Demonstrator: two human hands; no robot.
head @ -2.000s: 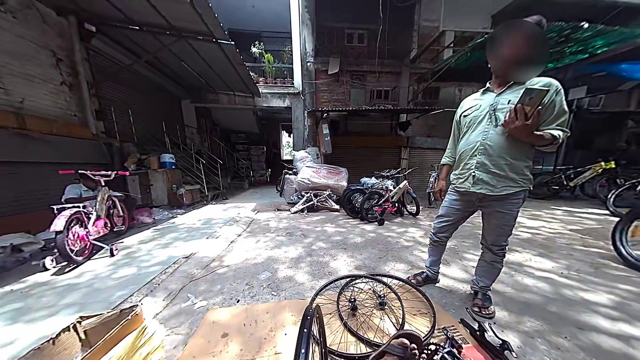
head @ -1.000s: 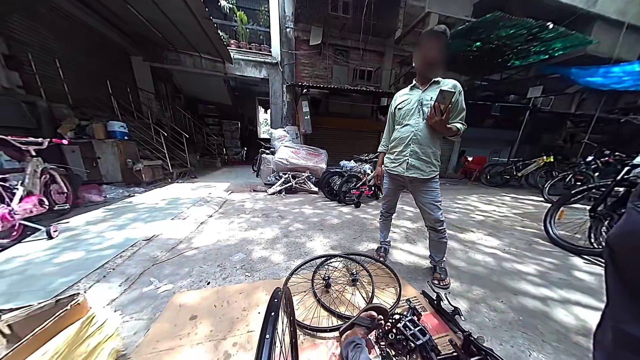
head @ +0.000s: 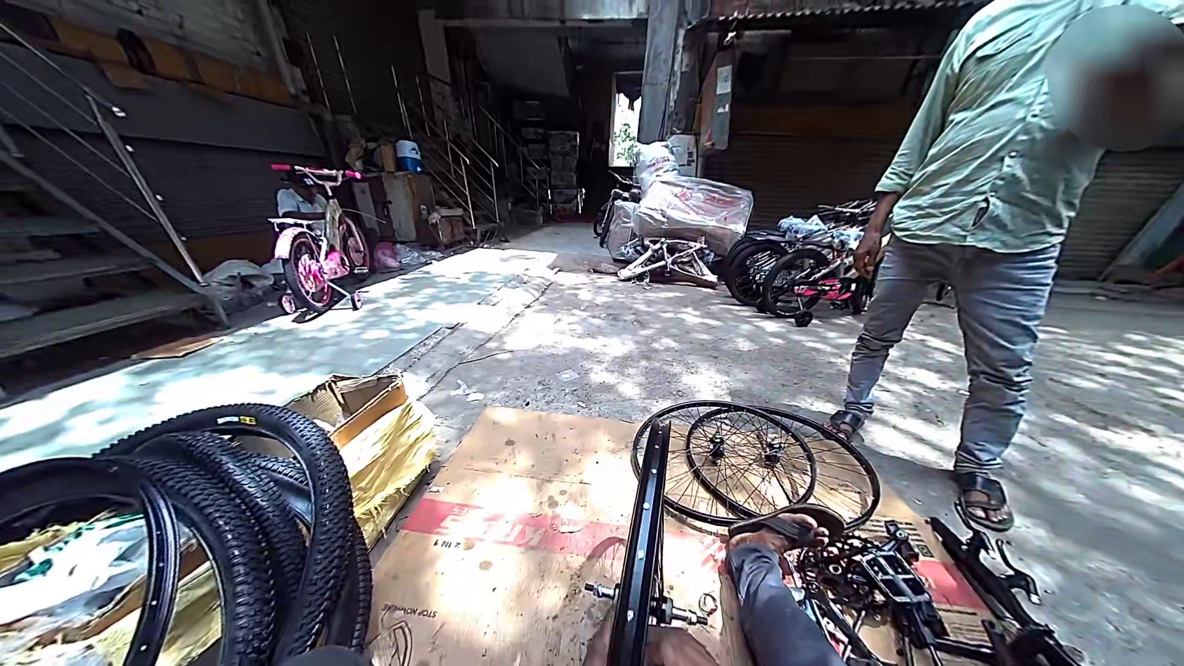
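Note:
A bicycle wheel (head: pixel 643 527) stands upright and edge-on at the bottom centre, its hub axle sticking out on both sides. Skin shows low at the frame's edge on both sides of its rim. What looks like my right hand (head: pixel 680 646) is right of the rim, and what looks like my left hand (head: pixel 599 643) is left of it. Both are mostly cut off, so their fingers and grip are hidden. Two spoked wheels (head: pixel 754 462) without tyres lie overlapped beyond my sandalled foot (head: pixel 786 529). Black bicycle parts (head: pixel 888 578), pedals among them, lie right of my leg.
Knobbly tyres (head: pixel 314 499) stand at the left by an opened cardboard box (head: pixel 370 407). Flattened cardboard (head: pixel 518 472) lies under the wheels. A person (head: pixel 980 231) stands close at the right. Black forks or levers (head: pixel 1008 592) lie lower right. A pink child's bicycle (head: pixel 319 250) stands farther back.
The view has swung left and down, bringing the tyres into sight. The standing person's raised hand with a phone no longer shows. The upright wheel now appears edge-on.

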